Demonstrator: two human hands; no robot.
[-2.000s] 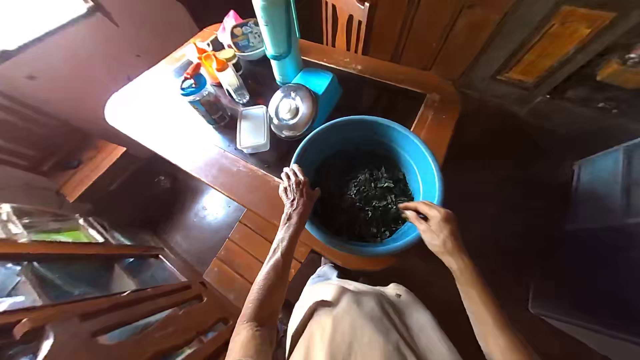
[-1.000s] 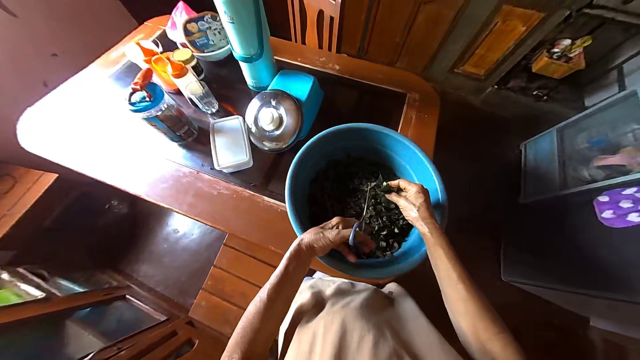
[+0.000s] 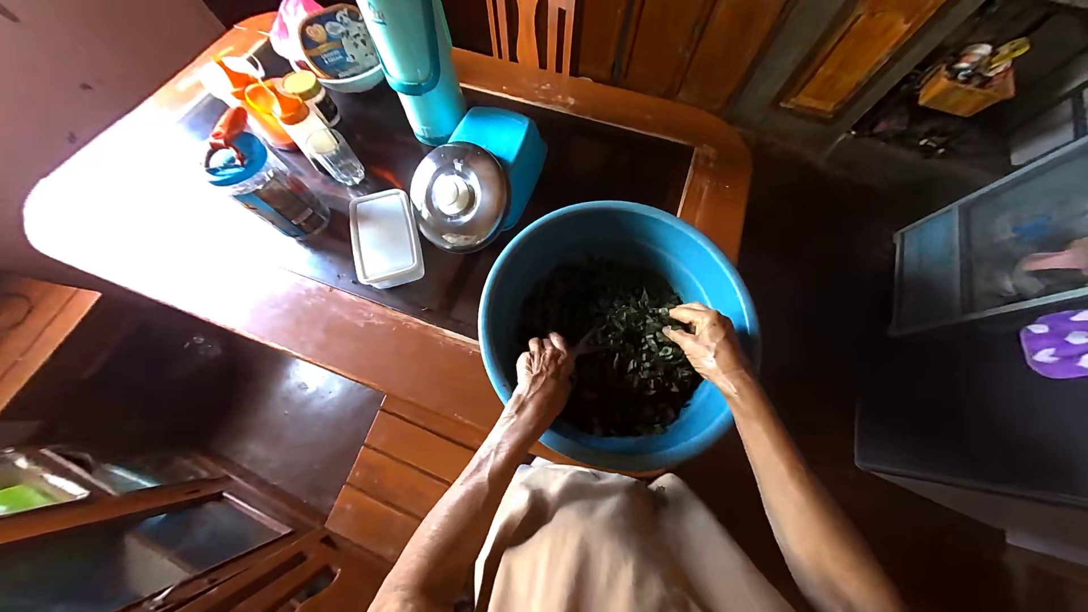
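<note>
A large round blue plastic tub point(image 3: 510, 280) holds a heap of chopped dark green leaves point(image 3: 637, 340). Inside its left part is my left hand point(image 3: 544, 374), closed around what look like scissors; a thin blade shows faintly toward the leaves, and the handles are hidden by the fingers. On the tub's right side, my right hand point(image 3: 710, 344) pinches some leaves between thumb and fingertips, just above the heap.
On the wooden table point(image 3: 382, 327) stand a lidded plastic box point(image 3: 387, 238), a round metal lid point(image 3: 459, 197), a turquoise flask point(image 3: 416, 68), a blue-lidded jar point(image 3: 272, 191) and several bottles. A dark surface point(image 3: 960, 416) lies at the right.
Two seconds ago my left hand lay on the tub's left rim; it is now inside with the apparent scissors. Since one second ago, the hands have moved farther apart.
</note>
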